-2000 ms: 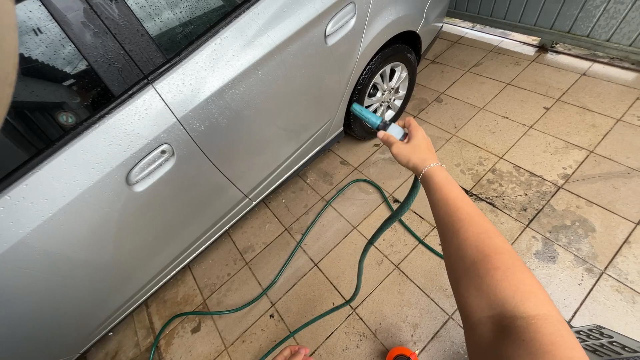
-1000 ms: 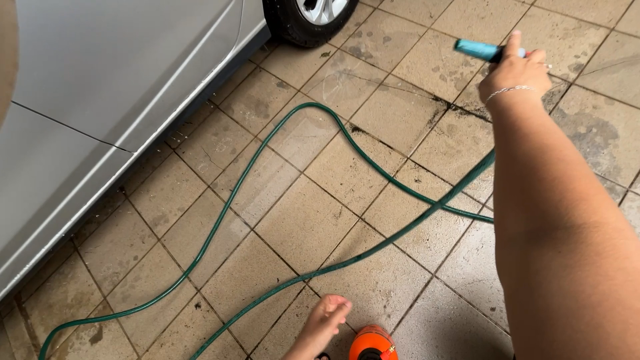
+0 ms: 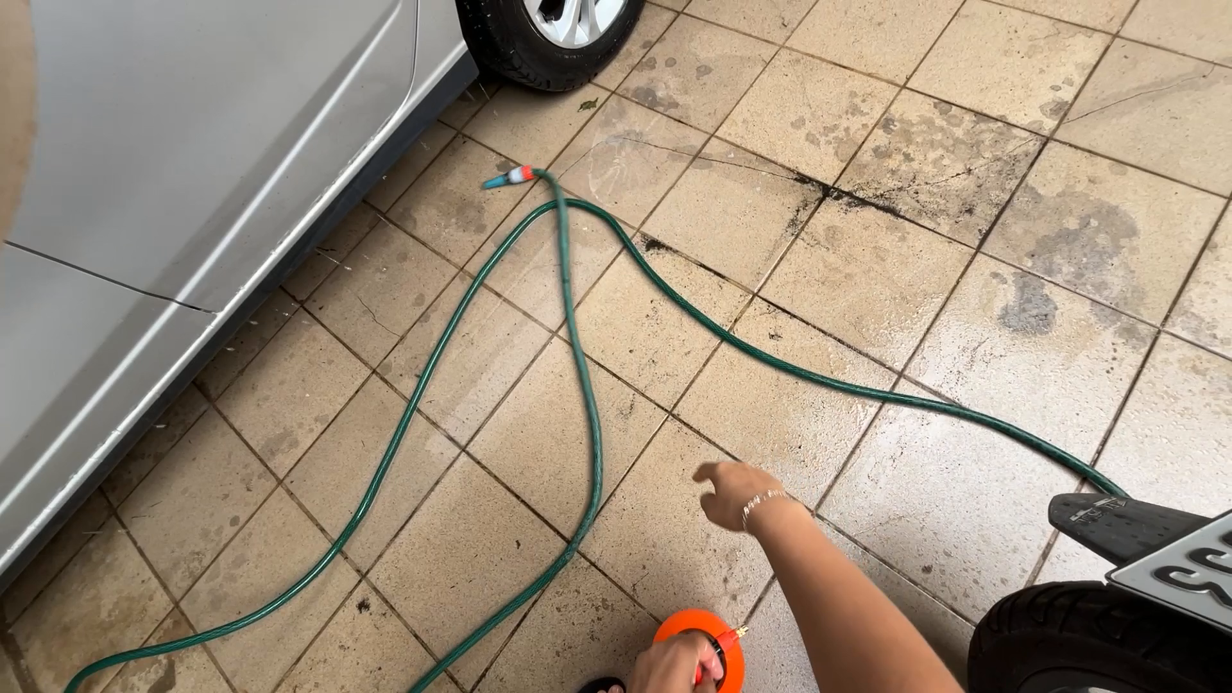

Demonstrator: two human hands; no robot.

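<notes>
At the bottom centre, my left hand (image 3: 672, 664) is closed around the top of an orange pump sprayer (image 3: 733, 666) with a brass nozzle tip. My right hand (image 3: 736, 493), with a bracelet at the wrist, is above the tiles, up and right of the sprayer, holding nothing; its fingers are partly curled. Farther forward, the blue spray nozzle (image 3: 507, 178) with an orange and white connector is near the silver car. It ends the green garden hose (image 3: 587, 385), which runs in loops across the tiles.
A silver car (image 3: 192, 144) with its wheel (image 3: 563, 38) stands at the left. At the lower right are a motorcycle's tyre (image 3: 1097, 640), mudguard (image 3: 1116, 527) and number plate (image 3: 1189, 570). The beige tiled floor (image 3: 828, 327) has damp, dark patches.
My right hand has let go of the hose nozzle, which now lies farther left, near the car. My left hand, beside the orange sprayer a second ago, now grips its top.
</notes>
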